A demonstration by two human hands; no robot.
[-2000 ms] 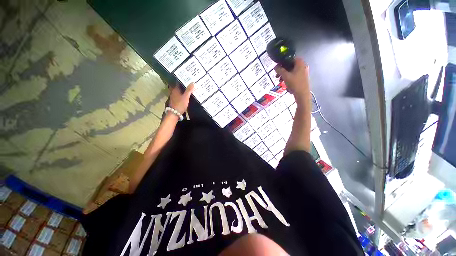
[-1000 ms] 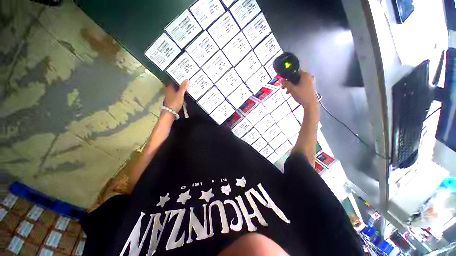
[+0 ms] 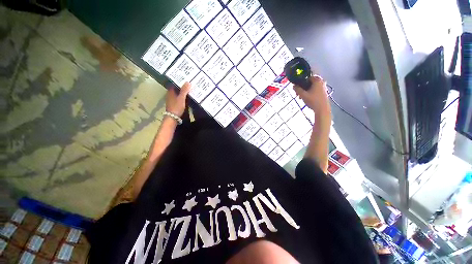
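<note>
My right hand [image 3: 314, 94] grips a black barcode scanner [image 3: 298, 71] with a green-yellow light on its rounded head, held at the right edge of the box block. The white-labelled product boxes [image 3: 219, 65] lie in a tight grid, labels up. My left hand [image 3: 177, 100], with a beaded bracelet at the wrist, rests at the block's left edge, thumb by a corner box; its other fingers are partly hidden. A row of red and dark printed box sides [image 3: 254, 106] shows between this grid and another grid of white-topped boxes [image 3: 280, 123] nearer my body.
The green bench top [image 3: 121, 23] shows at upper left. A thin cable [image 3: 357, 116] runs from the scanner across the dark strip. A keyboard [image 3: 425, 105] lies on the white shelf at right. Labelled brown cartons [image 3: 35, 242] stand at lower left. More red-ended boxes [image 3: 339, 158] are at right.
The boxes and my left hand have shifted slightly left in view. The scanner in my right hand has moved down along the block's right edge, towards the red box sides.
</note>
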